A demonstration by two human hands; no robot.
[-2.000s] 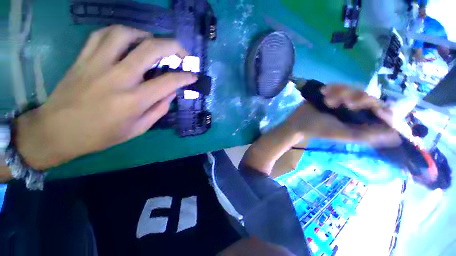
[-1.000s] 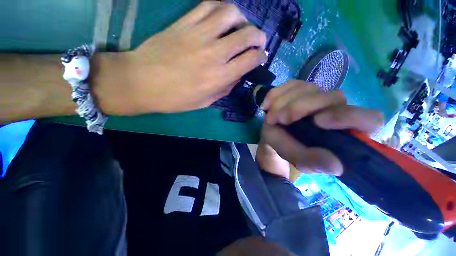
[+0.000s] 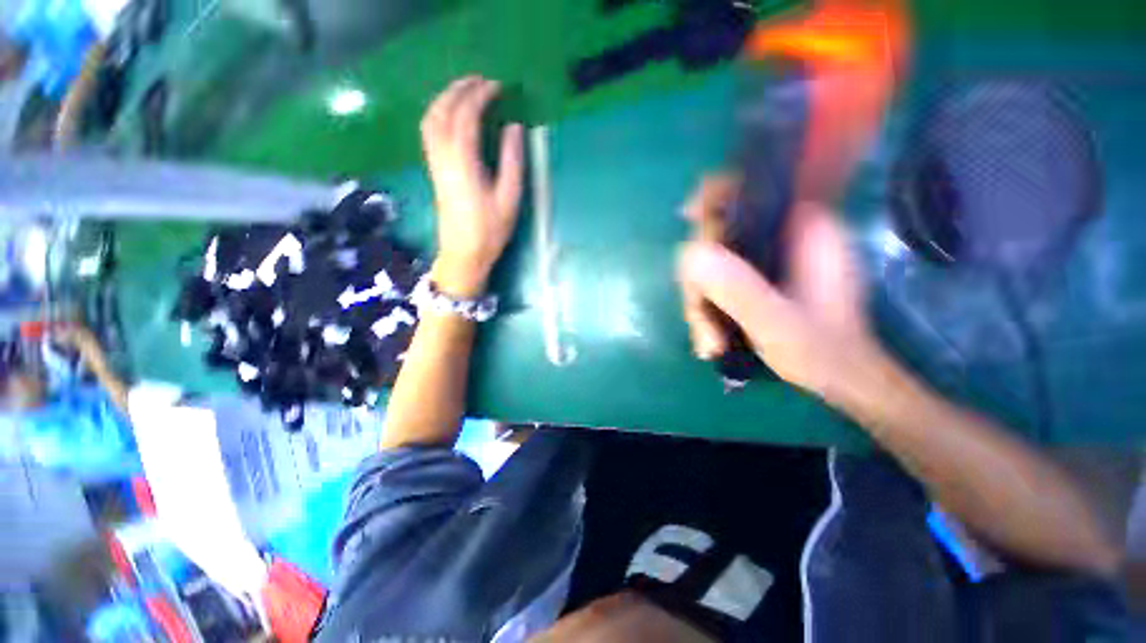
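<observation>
My right hand (image 3: 785, 295) is wrapped round the electric screwdriver (image 3: 769, 163), which stands roughly upright in the view with its orange end blurred at the top and its dark tip low near the bench front edge. My left hand (image 3: 469, 170) is over the bench, fingers apart, with nothing seen in it. A black plastic frame (image 3: 666, 40) lies at the top, beyond both hands, partly behind the screwdriver. The pile of black bracket parts with white ends (image 3: 314, 302) lies left of my left hand.
The round screw tray (image 3: 1012, 170) is at the right, blurred, with a thin cord below it. A pale tape strip (image 3: 545, 239) runs on the green bench (image 3: 616, 377) between my hands. A blurred grey bar (image 3: 163, 189) and people in blue are at the left.
The view has swung left. My left hand has come off the black frame and moved towards the bracket pile. My right hand has lifted the screwdriver away from the frame, still holding it.
</observation>
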